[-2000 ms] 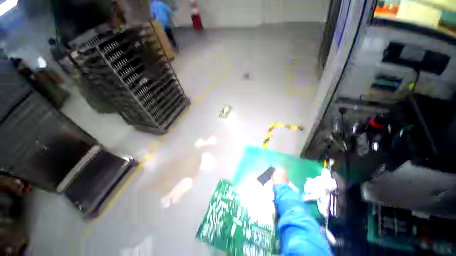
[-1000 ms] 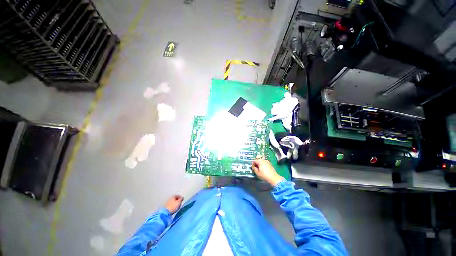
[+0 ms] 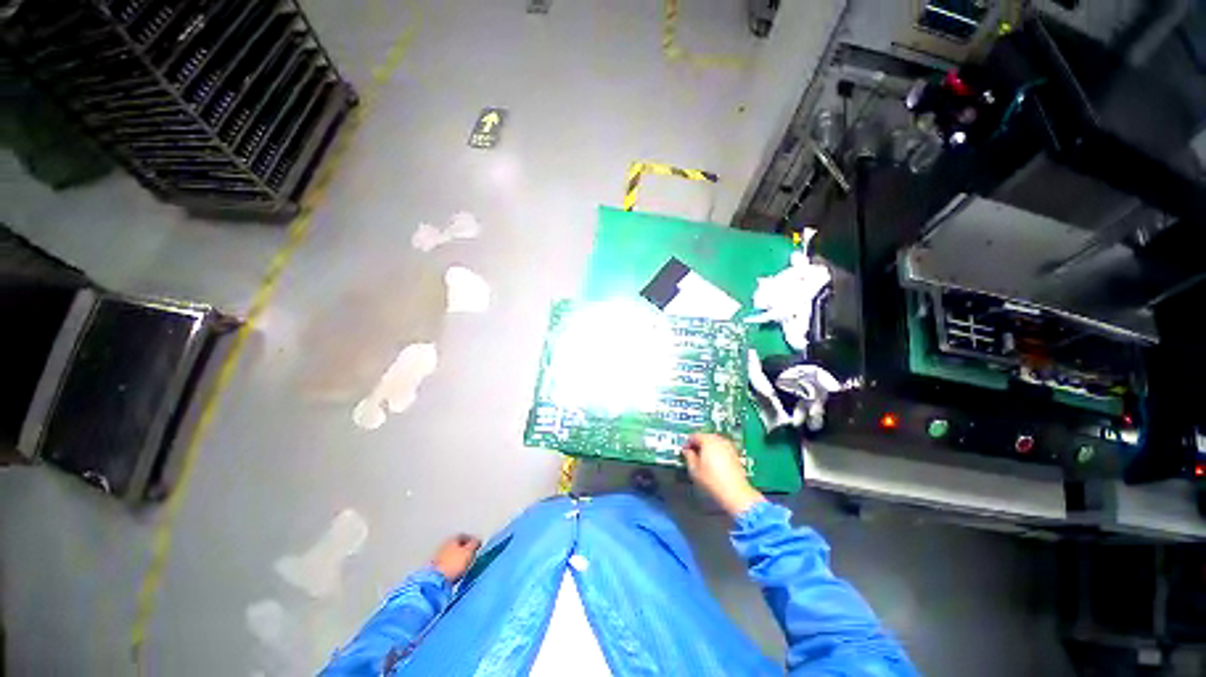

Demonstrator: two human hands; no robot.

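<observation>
A green circuit board (image 3: 644,443) lies on a green-matted table (image 3: 635,238), underside up with pale dots and traces; strong glare hides its upper left. My right hand (image 3: 718,468) is at the board's near edge, right of its middle, with fingers bent together; whether they grip anything is unclear. My left hand (image 3: 456,557) hangs low beside my blue coat, left of the board, fingers curled; its inside is hidden. Above the board lie a flat dark item (image 3: 664,283) and a white slip (image 3: 705,299).
White crumpled cloths or gloves (image 3: 794,298) lie at the table's right edge. A black test fixture (image 3: 866,430) with red and green buttons stands at right, a board inside. A shelved rack trolley (image 3: 225,119) stands upper left, a low dark trolley (image 3: 119,397) at left. Yellow-black tape (image 3: 668,169) marks the floor.
Two seconds ago my right hand was by the dark item; it has since come to the board's near edge. My left hand has come into view. In the last second the hands barely changed; the view shifted slightly.
</observation>
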